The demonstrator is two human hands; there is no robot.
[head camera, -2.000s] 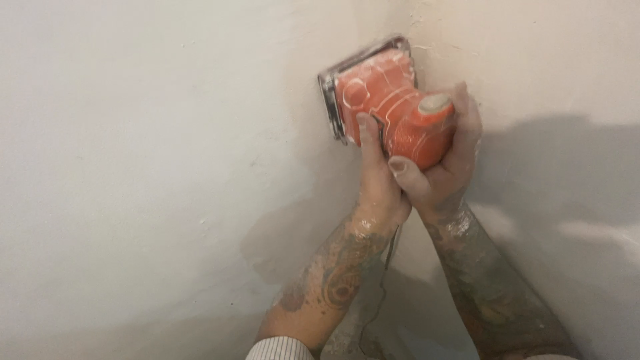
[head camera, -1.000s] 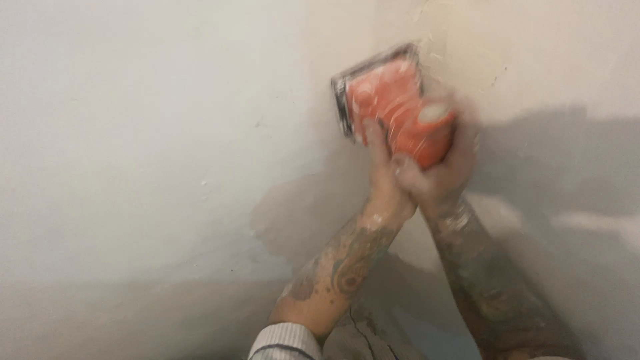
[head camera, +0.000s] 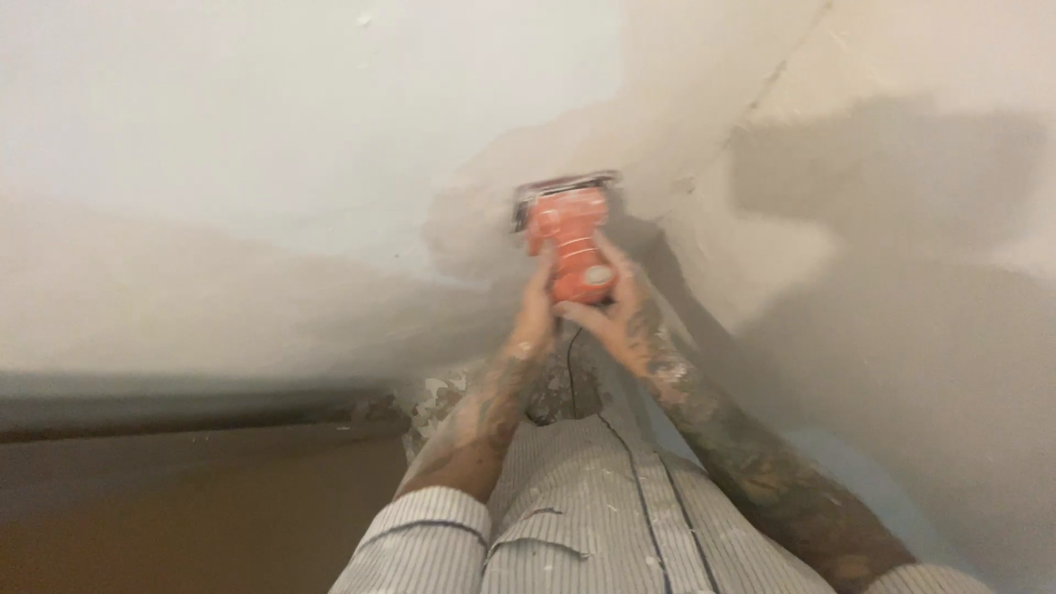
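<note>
An orange power sander [head camera: 573,247], dusted with white, has its dark rectangular pad against the wall [head camera: 330,165] near a corner. My left hand [head camera: 540,293] grips the left side of its body. On the right side and under the rounded rear end is my right hand [head camera: 615,297], also closed around the tool. Motion blurs the sander and fingers. A thin dark cord [head camera: 571,371] hangs below the sander, between my forearms. White dust marks both wrists.
A second wall surface [head camera: 907,330] meets the first on the right, with shadows across it. At lower left lies a brown surface [head camera: 206,503] beyond a dark edge. The floor [head camera: 441,396] below shows pale flecks. My striped clothing fills the bottom middle.
The view has shifted a lot, now showing my clothing and the lower left edge. The sander was tilted to the left before and now points more straight up, still between both hands.
</note>
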